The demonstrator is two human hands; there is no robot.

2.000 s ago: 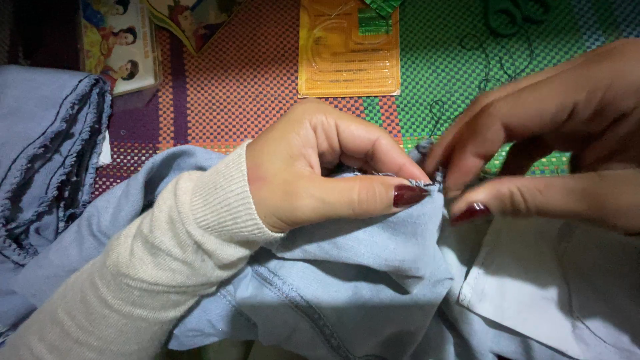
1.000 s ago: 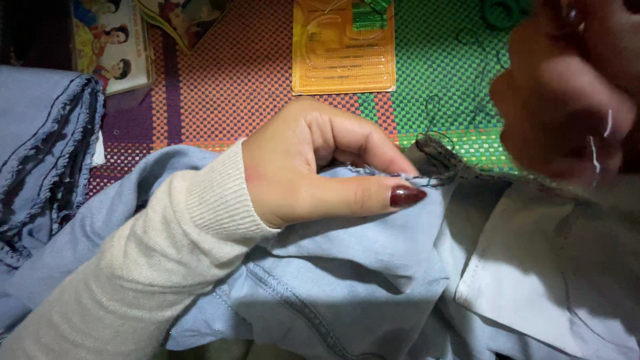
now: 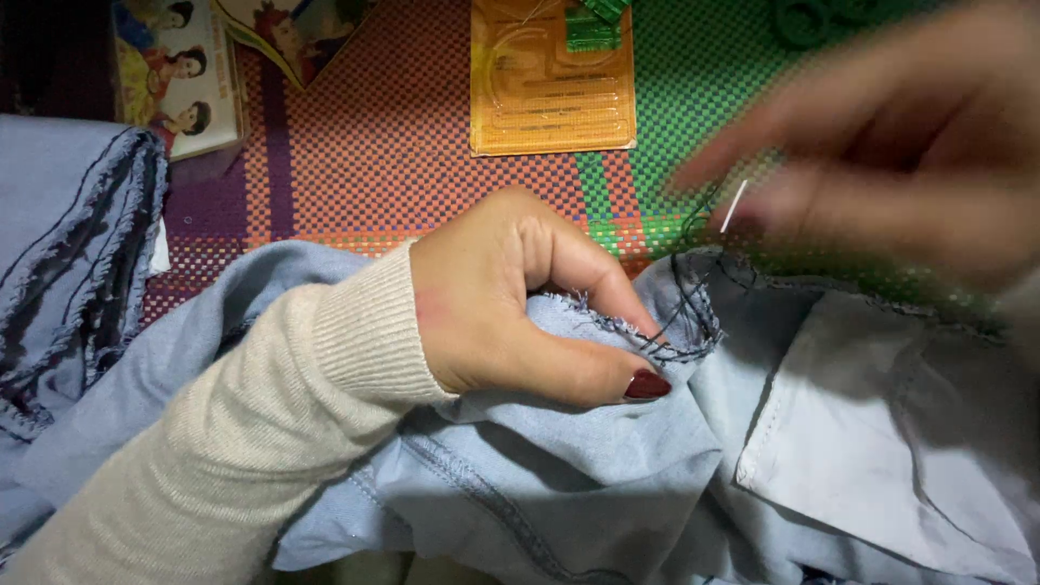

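Note:
Light blue denim fabric spreads below my hands, its frayed edge stitched with dark thread. My left hand, in a cream knitted sleeve, pinches that edge between thumb and fingers. Up and to the right, my right hand is blurred by motion; a thin, bright sewing needle shows at its fingertips, seemingly pinched there. Loose dark thread loops between the fabric edge and the right fingers. A pale pocket lining lies on the denim at the right.
Beneath everything is a woven checked mat. An orange needle packet lies at the top middle, picture packets at the top left, and folded denim at the left. Dark green scissors handles show at the top right.
My right hand was at the fabric edge beside the left two seconds ago, then rose to the upper right. It is now lower than one second ago. My left hand keeps its hold.

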